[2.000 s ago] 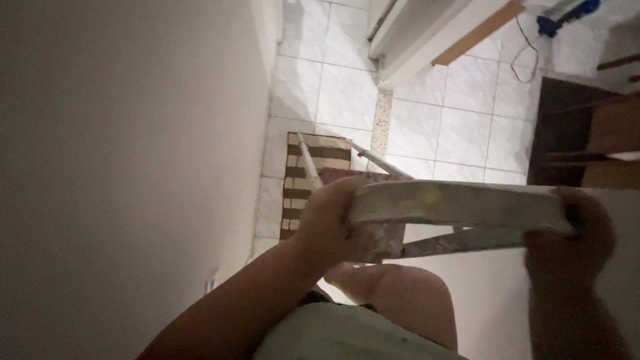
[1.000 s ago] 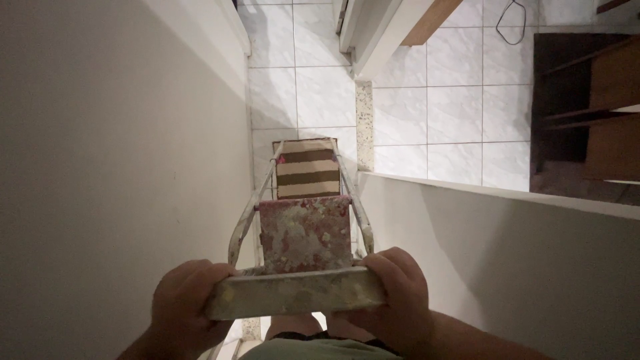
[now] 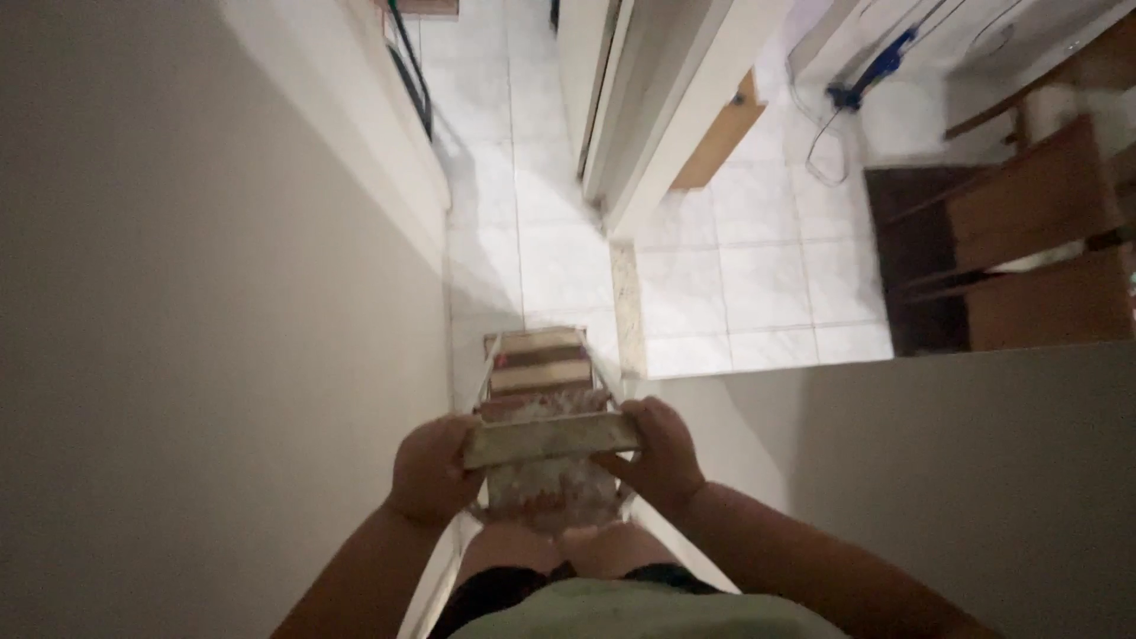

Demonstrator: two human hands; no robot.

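A paint-spattered stepladder [image 3: 552, 438] stands in front of my body, seen from above. My left hand [image 3: 435, 469] grips the left end of its top bar, and my right hand [image 3: 661, 451] grips the right end. Beneath the bar shows a stained reddish step [image 3: 546, 493], close to my bare legs. Farther down, a striped mat [image 3: 540, 364] lies on the tiled floor at the ladder's far side. The ladder's feet are mostly hidden.
A wall [image 3: 222, 355] rises close on the left, and a low wall [image 3: 932, 461] on the right. Ahead are white floor tiles [image 3: 568, 266], a stone threshold strip [image 3: 627, 302] and a door frame [image 3: 674, 98]. Wooden chairs [image 3: 1034, 213] stand on a dark rug; a blue object [image 3: 874, 71] with a cord lies beyond.
Two seconds ago the ladder's top bar was farther right in view; now it lies near the middle, before my body. Both hands still hold its ends. The view has shifted to show more floor ahead.
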